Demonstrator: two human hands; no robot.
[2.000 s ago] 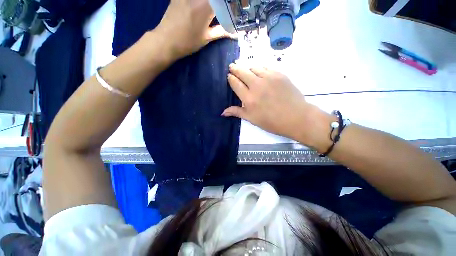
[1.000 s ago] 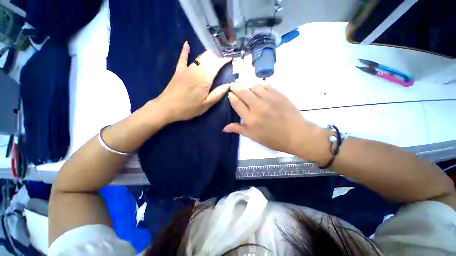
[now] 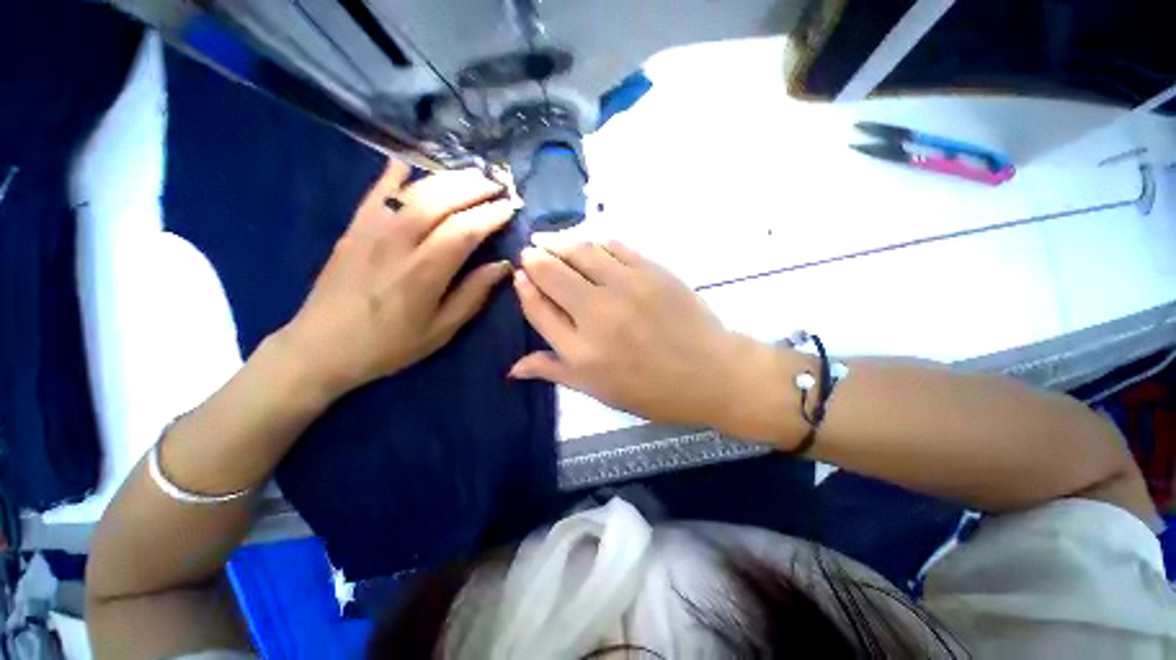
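Observation:
Dark navy cloth (image 3: pixel 426 445) lies on the white table under the sewing machine head (image 3: pixel 671 23) and hangs over the front edge. My left hand (image 3: pixel 400 264) lies on the cloth, its fingertips close to the needle area. My right hand (image 3: pixel 619 316) rests at the cloth's right edge, fingertips just below the blue-grey cylindrical attachment (image 3: pixel 555 184). Its fingertips press the cloth edge, thumb spread. The fingertips of both hands are near each other. The presser foot and needle are not clearly visible in the glare.
Thread snips (image 3: pixel 935 152) with pink and blue handles lie on the table at right. A dark rectangle (image 3: pixel 1006 49) with pale straps is at upper right. A navy bundle (image 3: pixel 45 335) lies at far left. A ruler strip (image 3: pixel 645 458) runs along the front edge. A blue bin (image 3: pixel 290 600) is below.
The view has shifted, with the machine head now larger and further left. My left hand has come down from beside the machine head, and its fingers have drawn together near the needle area.

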